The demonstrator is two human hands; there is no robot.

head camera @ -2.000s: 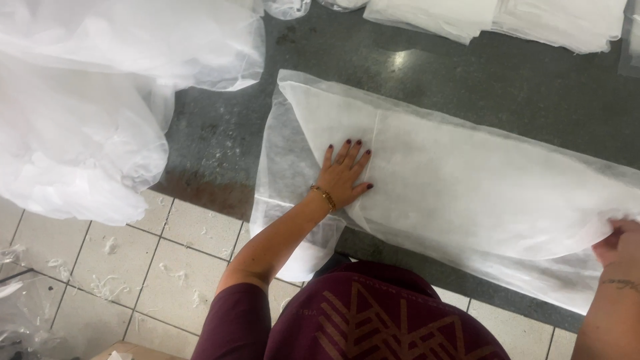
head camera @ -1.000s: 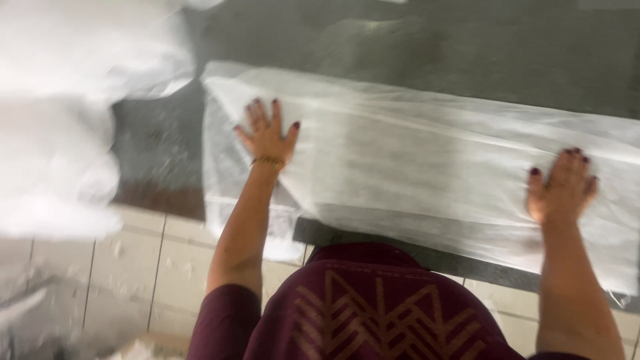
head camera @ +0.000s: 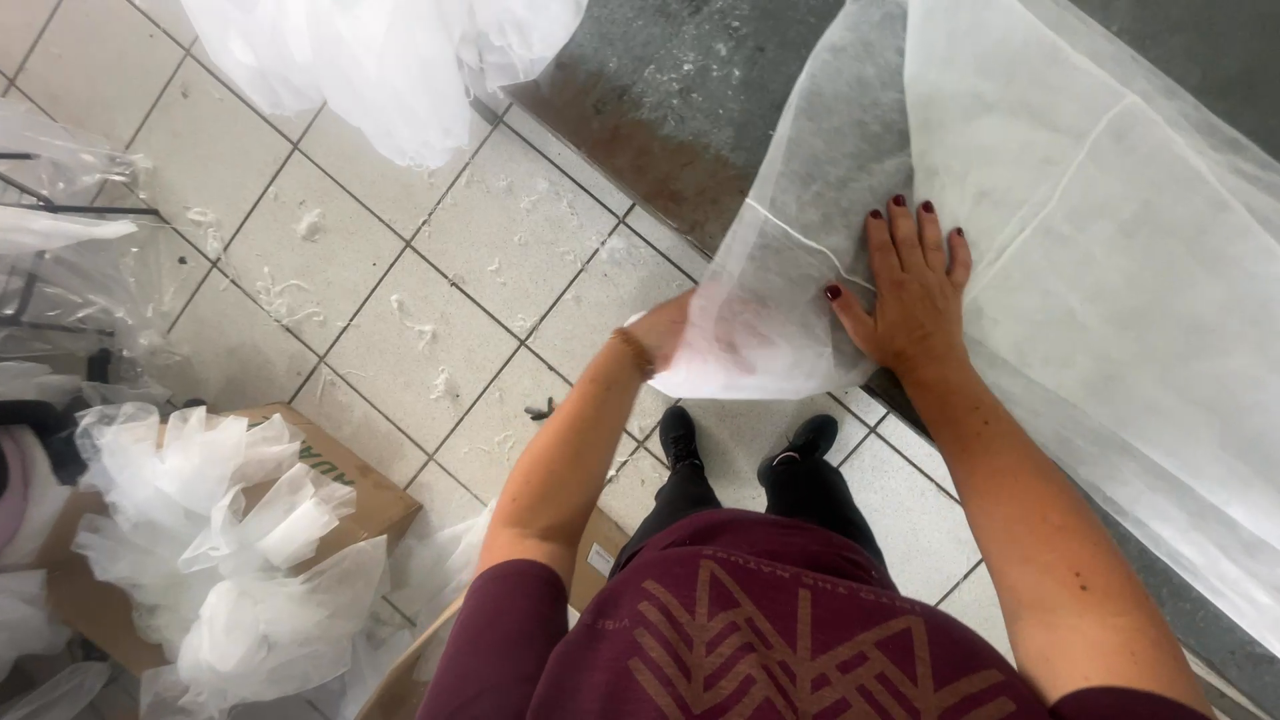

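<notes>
A large piece of sheer white fabric (head camera: 1060, 200) lies in layers on the dark table, with raised seam lines across it. Its left end hangs over the table's edge above the tiled floor. My left hand (head camera: 705, 335) is under that hanging end, its fingers showing faintly through the cloth; whether they grip it cannot be told. My right hand (head camera: 912, 290) presses flat on the fabric near the table's edge, fingers slightly spread, holding nothing.
The dark table (head camera: 660, 120) has a worn brown corner. More white fabric (head camera: 390, 70) hangs off it at upper left. Thread scraps litter the floor tiles (head camera: 400, 330). At lower left stands a cardboard box (head camera: 350, 460) with bunched white fabric (head camera: 260, 560), near clear plastic (head camera: 80, 270).
The view has swung down and left. My left hand has gone from on top of the fabric to beneath its left end. My right hand now rests near that end.
</notes>
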